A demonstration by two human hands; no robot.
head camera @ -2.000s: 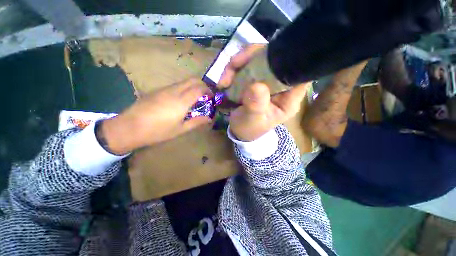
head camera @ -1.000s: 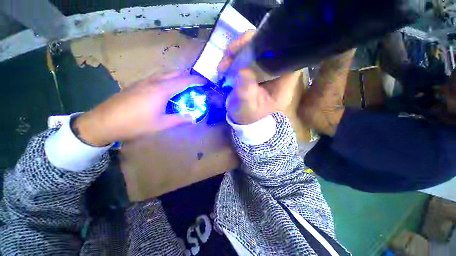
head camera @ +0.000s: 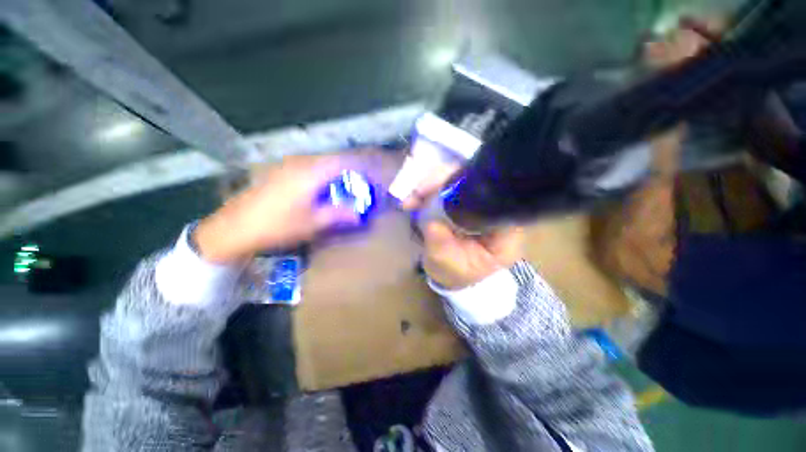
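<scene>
My left hand (head camera: 269,207) holds a small round LED unit (head camera: 351,196) between its fingers; the unit glows blue-white and is blurred. My right hand (head camera: 468,252) is at the nose end of the large black electric screwdriver (head camera: 548,159), its fingers curled around the lower end. The tool's tip is hidden. The silver-white screw feeder (head camera: 433,146) stands just beyond my right hand. The LED unit is to the left of the feeder and the right hand, apart from both. Everything is motion-blurred.
Tan cardboard (head camera: 376,327) lies under my hands. A white and blue packet (head camera: 281,279) lies by my left wrist. Behind runs the pale curved rail (head camera: 115,192) of the conveyor. A coworker's forearm (head camera: 643,234) and navy clothing (head camera: 733,327) are close at the right.
The view has shifted, so the scene sits lower and further right. My left hand with the lit unit has moved away from the feeder. The blue-white packet by my left wrist shows more.
</scene>
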